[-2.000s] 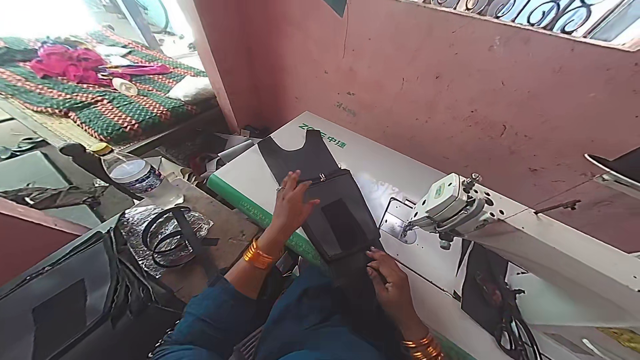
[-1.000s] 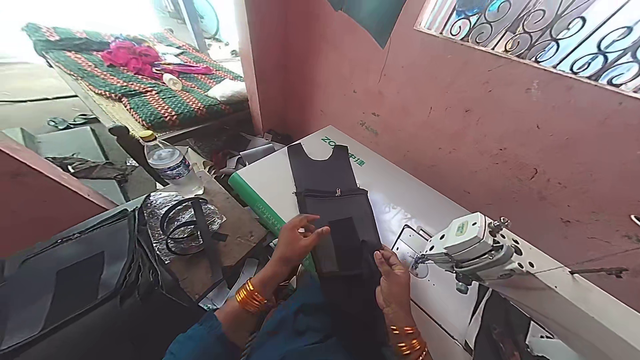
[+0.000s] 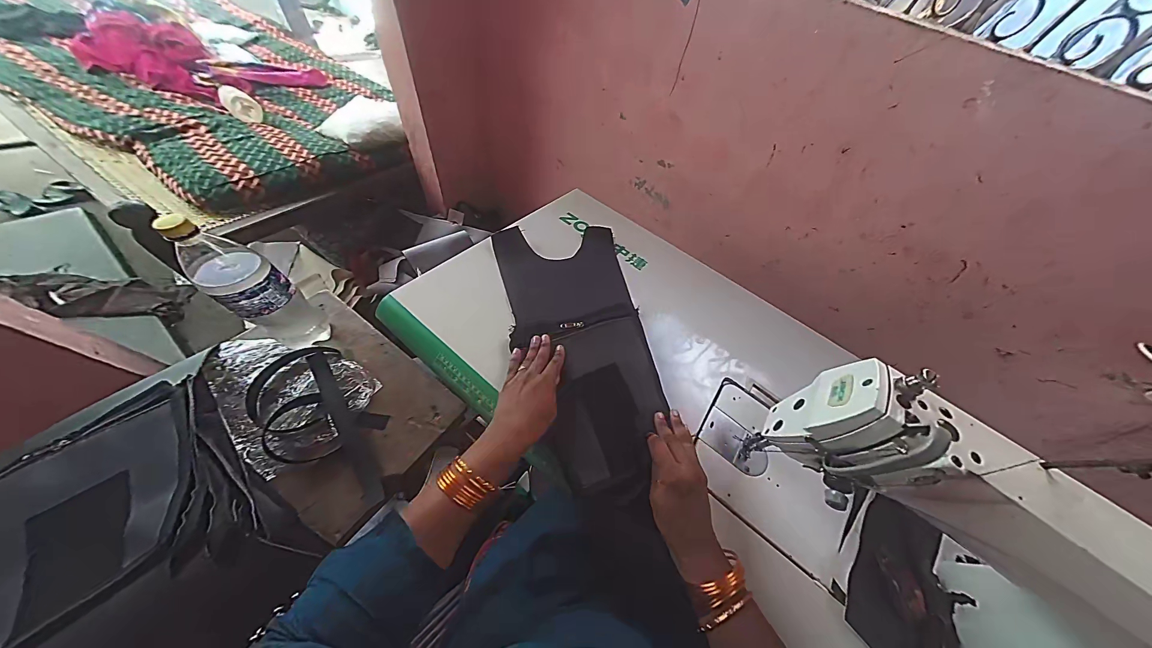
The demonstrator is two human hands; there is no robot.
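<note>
A black fabric piece [image 3: 571, 279] with a curved notch at its far end and a zipper across it lies on the white sewing machine table [image 3: 711, 315]. My left hand [image 3: 531, 391] rests flat on its left edge, just below the zipper [image 3: 576, 325]. On its right edge lie the fingers of my right hand [image 3: 675, 468], with the thumb hidden; whether they pinch the fabric is unclear. The near end of the piece hangs over my lap. Close to my right hand is the sewing machine head [image 3: 855, 414], its needle area over the metal plate [image 3: 720, 432].
Left of the table, a plastic bottle [image 3: 247, 283] and black strap loops [image 3: 337, 414] sit on a wooden surface. Stacked black fabric pieces [image 3: 81, 513] lie at the lower left. A pink wall [image 3: 765, 153] stands behind the table. Dark cloth [image 3: 900, 567] lies under the machine arm.
My left hand, raised with bent fingers one second ago, now lies flat on the fabric's left edge near the zipper. My right hand stays at the right edge. The view has shifted.
</note>
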